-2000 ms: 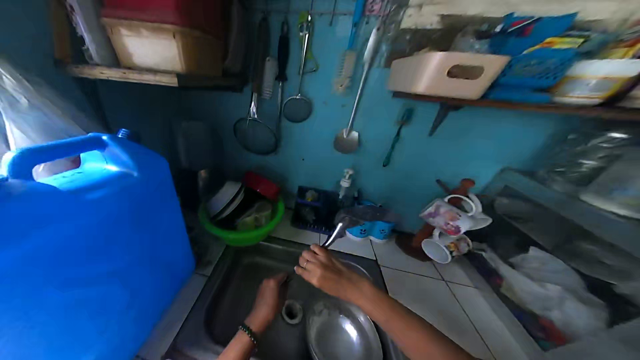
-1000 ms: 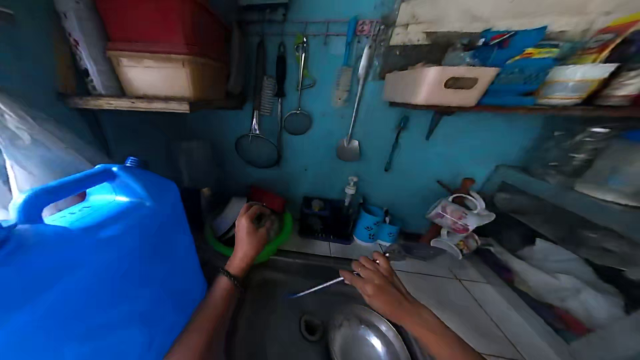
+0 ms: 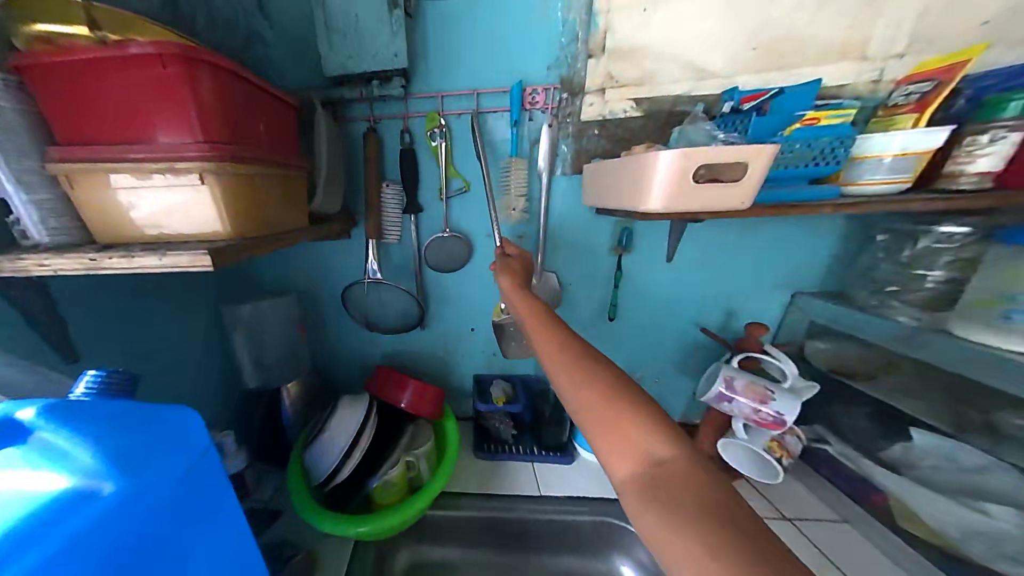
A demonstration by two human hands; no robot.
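Observation:
My right hand [image 3: 514, 268] is raised to the blue wall and grips the long metal handle of a spatula [image 3: 512, 336], whose flat blade hangs below my fingers. The top of that handle is at the pink wall rack [image 3: 472, 102]; whether it hangs on a hook cannot be told. To its right hang a bottle brush [image 3: 514, 180] and a metal turner [image 3: 546, 288]. On its left are a small strainer [image 3: 448, 252], a black-handled utensil [image 3: 410, 176] and a larger strainer [image 3: 382, 306]. My left hand is out of view.
Below lies a steel sink [image 3: 512, 540], with a green basin [image 3: 360, 524] of dishes at its left and a dark blue caddy [image 3: 524, 456] behind. A blue jug [image 3: 120, 488] stands front left. Mugs [image 3: 756, 396] hang right. Shelves [image 3: 808, 208] hold a pink basket [image 3: 680, 180].
My right hand has risen from over the sink to the wall rack. My left hand, at the green basin one second ago, has left the view. The view has tilted up.

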